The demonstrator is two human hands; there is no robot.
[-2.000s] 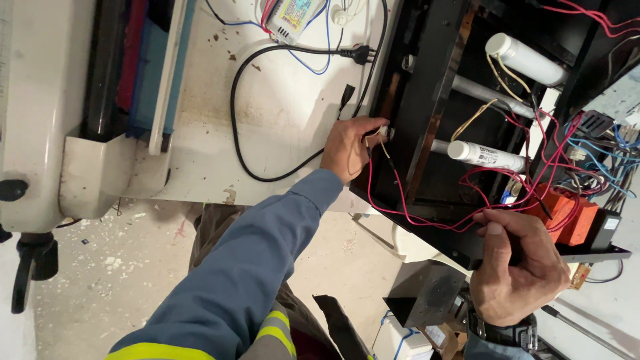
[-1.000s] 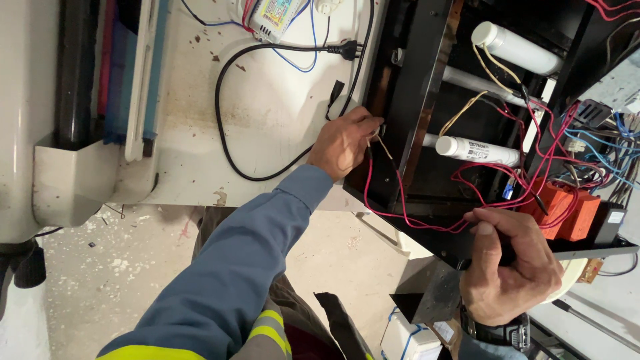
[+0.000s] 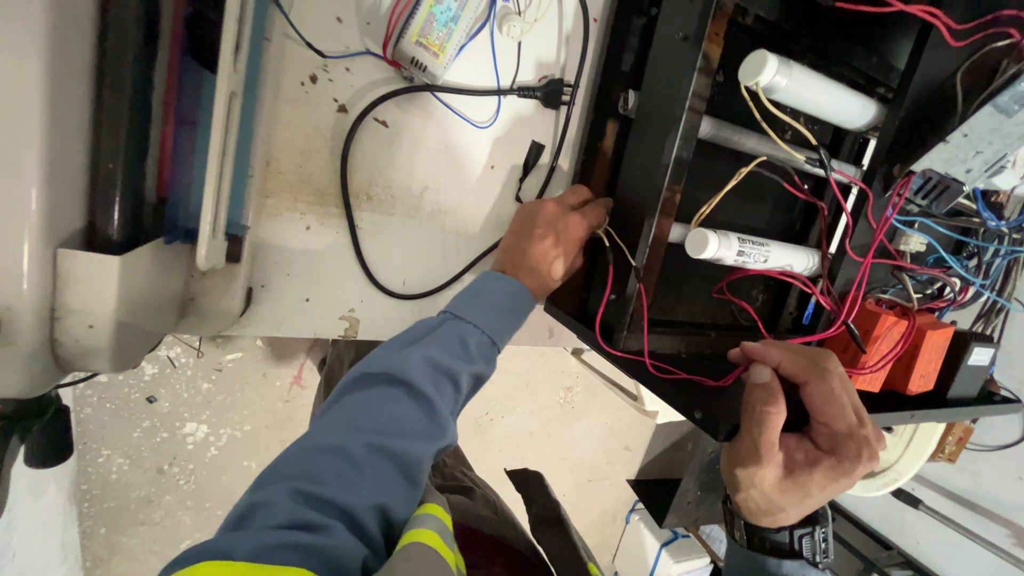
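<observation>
My left hand [image 3: 552,238] reaches to the left edge of a black metal housing [image 3: 668,160], its fingertips closed on something small that they mostly hide. Cream leads come out at those fingertips and join red wires [image 3: 606,320]. My right hand [image 3: 800,428], with a watch on the wrist, pinches the red wires between thumb and forefinger over the housing's lower part. Inside the housing lie white cylindrical capacitors, one upper [image 3: 808,90] and one lower [image 3: 752,252] bearing print, each with cream leads. Orange block-shaped components [image 3: 896,344] sit right of my right hand among tangled wires.
On the white table [image 3: 304,296] lie a looped black power cord [image 3: 346,168] with a plug [image 3: 550,93], and a white boxed electrical module [image 3: 438,36] with blue and red wires. A large light-coloured machine [image 3: 104,304] stands at the left. A white box [image 3: 660,544] is below.
Both hands keep nearly the same places on the housing and the red wires. The view has shifted slightly; nothing else has plainly changed.
</observation>
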